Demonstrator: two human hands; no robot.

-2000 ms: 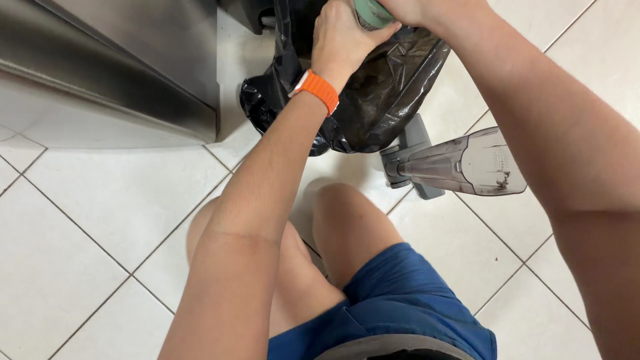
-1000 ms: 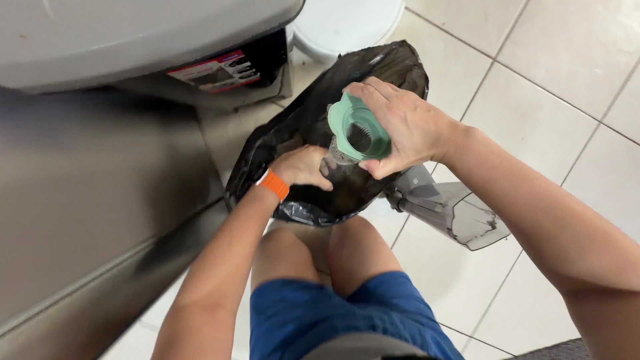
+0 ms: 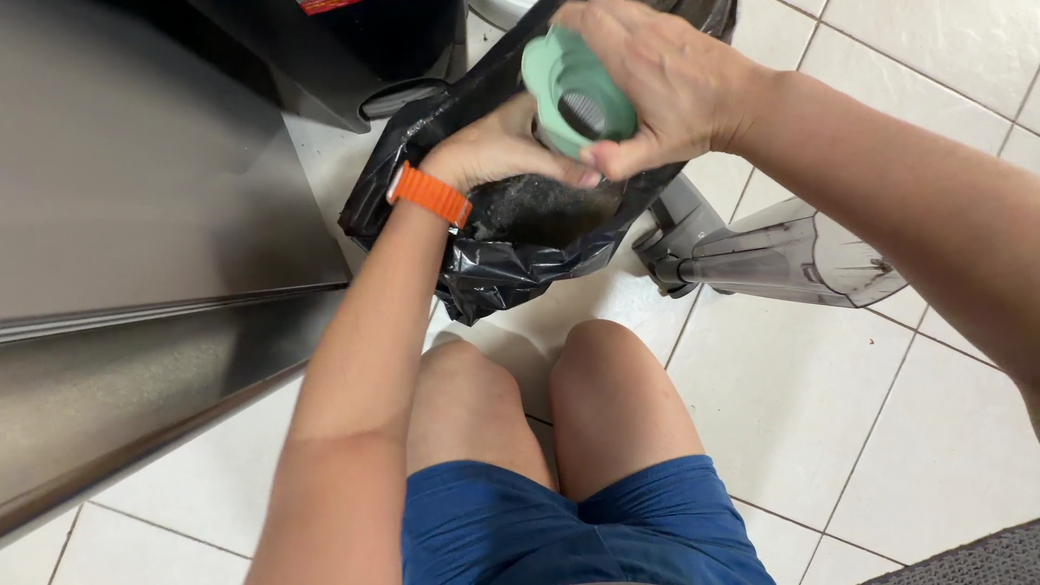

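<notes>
My right hand (image 3: 662, 85) grips a green plastic filter part (image 3: 581, 93) of a vacuum cleaner by its scalloped rim, tilted so that its ribbed opening shows. Against the underside of that part lies my left hand (image 3: 508, 146), with an orange watch band at the wrist; its fingertips are partly hidden, and whether they grip is unclear. Both hands are over an open black plastic garbage bag (image 3: 520, 272), which has greyish dust inside. Right of the bag a grey vacuum cleaner floor head with a clear, dirty tank (image 3: 772, 256) rests on the tiles.
A stainless steel appliance (image 3: 146, 179) stands close on the left. Behind it is a black container (image 3: 390, 49) with a red label. Part of a white round object (image 3: 500, 10) shows at the top. My bare knees are just below the bag, above white floor tiles (image 3: 780, 390).
The green part is tilted differently from one second ago, with my left hand now against its underside. The view has shifted closer to the bag.
</notes>
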